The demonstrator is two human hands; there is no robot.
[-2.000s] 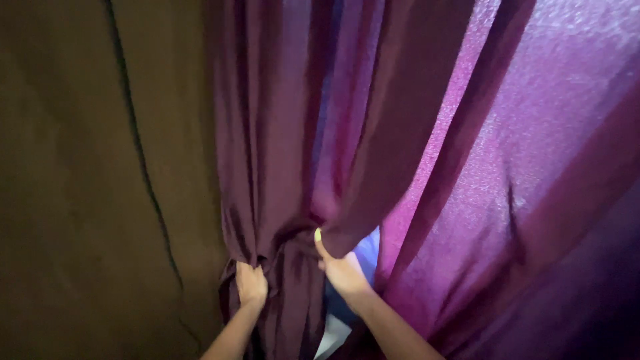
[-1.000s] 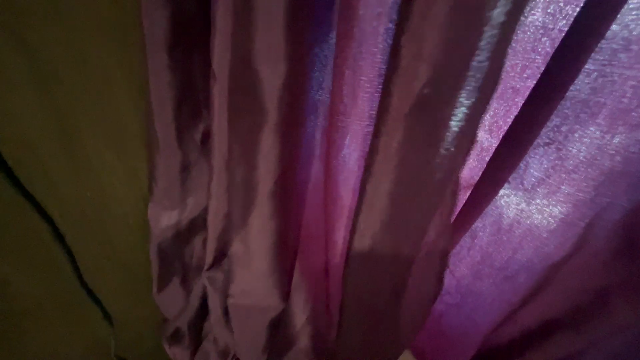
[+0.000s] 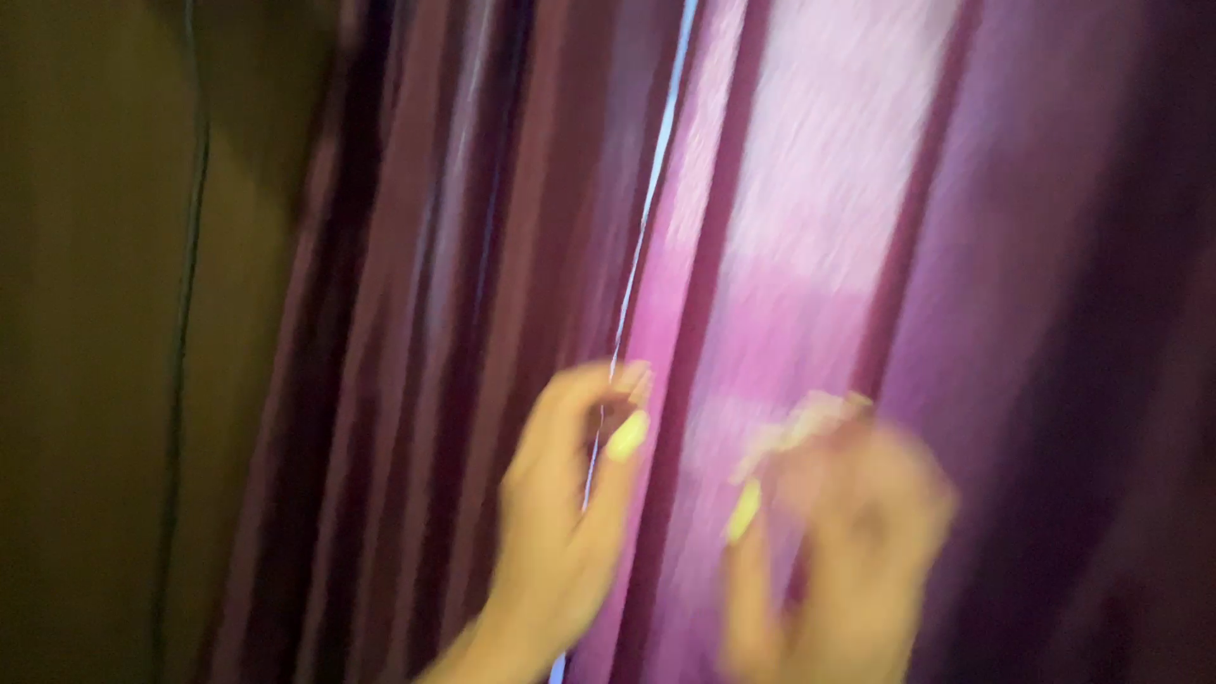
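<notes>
Dark purple curtains [image 3: 532, 237] hang in long vertical folds, with a thin bright gap running down between two panels. In front of that gap is my left hand [image 3: 570, 494], its thumb and fingers curved and apart, nothing visible between them. To its right, my right hand [image 3: 836, 532] is blurred before the lit pink-purple curtain panel [image 3: 788, 313]. Its thumb is apart from the bent fingers; whether it touches or pinches the fabric cannot be told.
A brownish-olive wall [image 3: 85, 332] stands on the left, and a dark cable [image 3: 188, 285] runs down it. Light shines through the curtain at the upper right.
Two seconds ago both hands gripped the gathered dark curtain low down; now they are farther right, and my left hand has let go of it. The view has shifted.
</notes>
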